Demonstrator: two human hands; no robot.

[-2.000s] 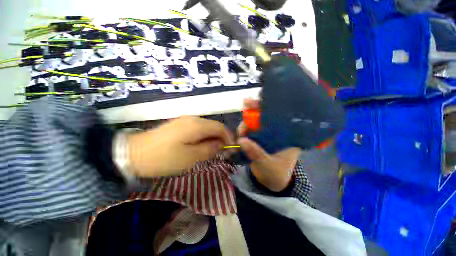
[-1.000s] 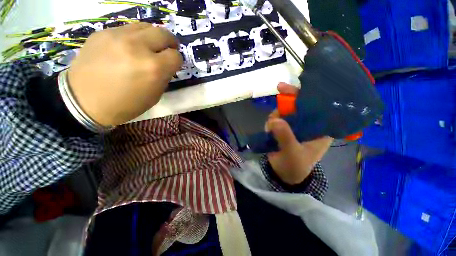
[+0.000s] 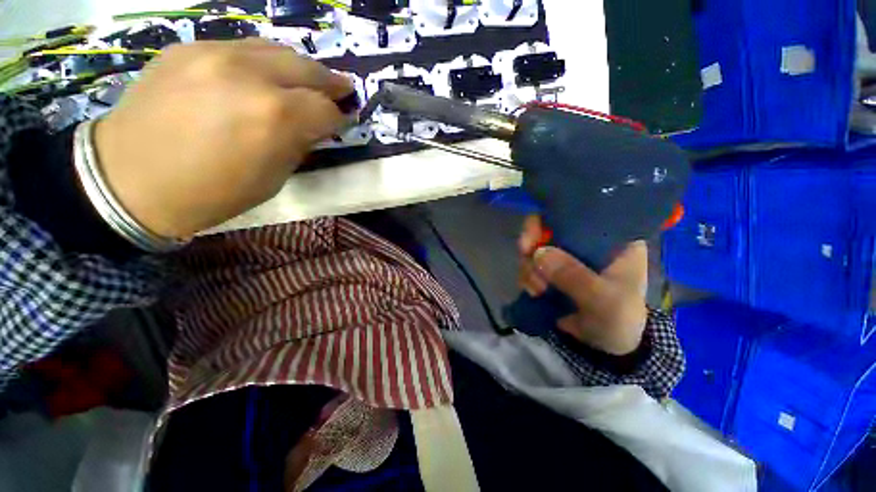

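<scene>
My right hand [image 3: 600,288] holds the grip of the dark blue-grey soldering gun [image 3: 600,173], a finger at its orange trigger. The gun's barrel [image 3: 447,108] points left, its dark tip beside my left fingertips over the near row of units. The thin solder feed tube [image 3: 461,152] runs below the barrel. My left hand [image 3: 226,135] is over the near row with its fingertips pinched together; what lies between them is hidden. White-and-black units [image 3: 471,81] sit in two rows on the black fixture strip [image 3: 423,55]. Yellow-green wires [image 3: 192,14] stand out from units at the left.
The white board's pale front edge [image 3: 403,180] runs below the units. A dark green surface [image 3: 653,67] lies right of the board. Blue bins [image 3: 788,221] with white labels are stacked at the right. The gun's black cord [image 3: 466,274] hangs below the board.
The gun has swung down and its tip has come left to my left fingertips. Both hands were below the board's edge two seconds ago, with a short yellow wire between them; my left hand is now over the units.
</scene>
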